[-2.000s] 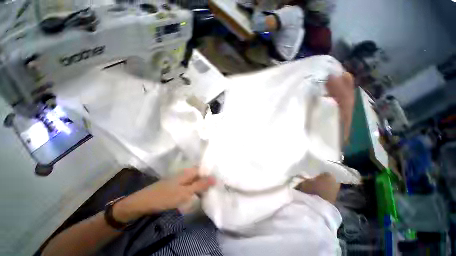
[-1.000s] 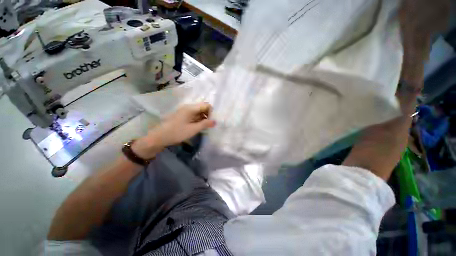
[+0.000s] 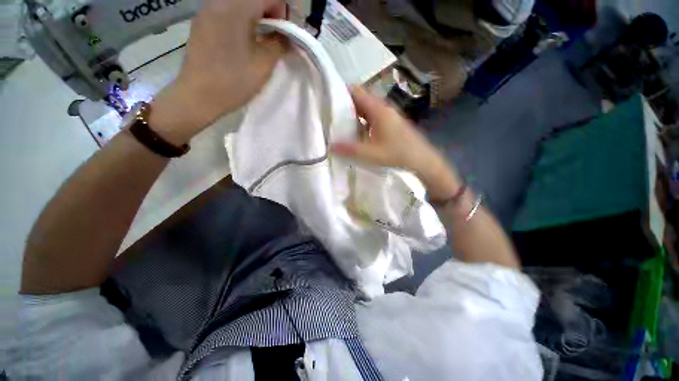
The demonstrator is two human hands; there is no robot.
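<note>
A white garment hangs between my two hands above my lap, with a curved dark seam line across it. A white band-like edge arcs along its top from hand to hand. My left hand is raised and closed on the upper left end of that edge. My right hand grips the edge at its right side, thumb in front and fingers partly behind the cloth. The lower part of the garment hangs in loose folds and shows more stitch lines.
The sewing machine head is at the upper left, with its lit needle area beside my left forearm. A white sheet with printing lies behind the garment. A green-covered box is at the right. My striped apron is below.
The garment was spread wide and lifted on the right; now it hangs narrower between both hands. My left hand has risen, and my right hand has come inward from the right edge.
</note>
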